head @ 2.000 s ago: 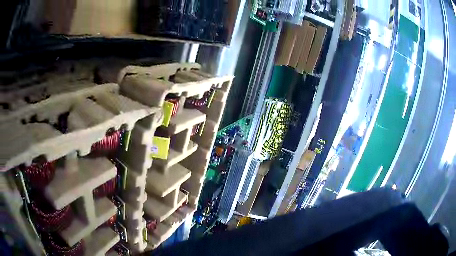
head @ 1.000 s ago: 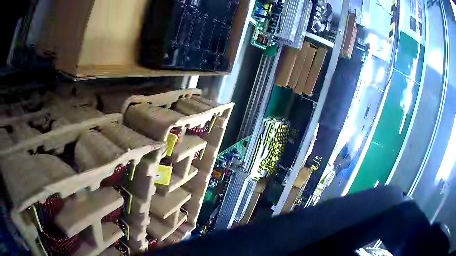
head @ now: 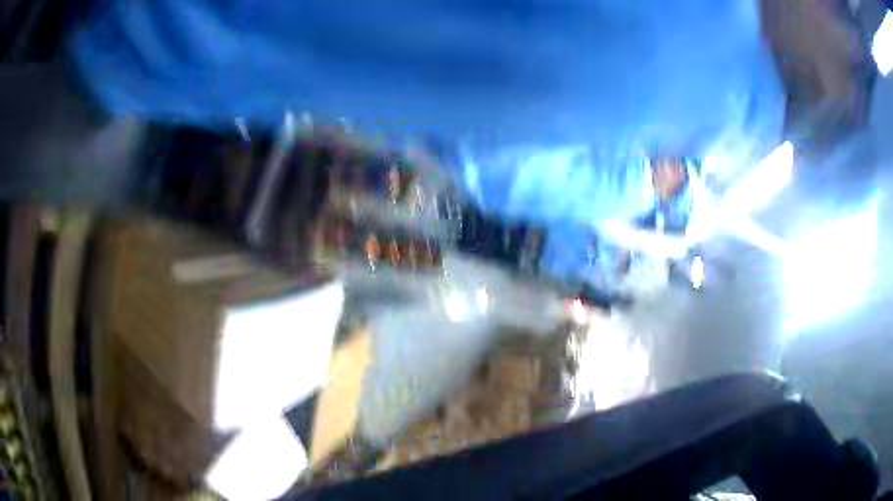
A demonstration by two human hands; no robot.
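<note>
The view is strongly blurred. Neither of my hands can be made out. A brown carton (head: 162, 313) with a white sheet or label (head: 274, 347) on it lies at the lower left. A grey flat surface or sheet (head: 421, 362) is to its right, beside another brown piece (head: 341, 396). What these hold cannot be told.
A person in a blue smock (head: 441, 68) fills the top, close by. Small orange and dark items (head: 397, 252) show behind the cartons. A dark strap or arm (head: 607, 431) crosses the lower edge. Bright glare is at the right.
The view has swung away from the pulp trays with red coils, the black bin and the green aisle. A person in blue and blurred cartons now show instead.
</note>
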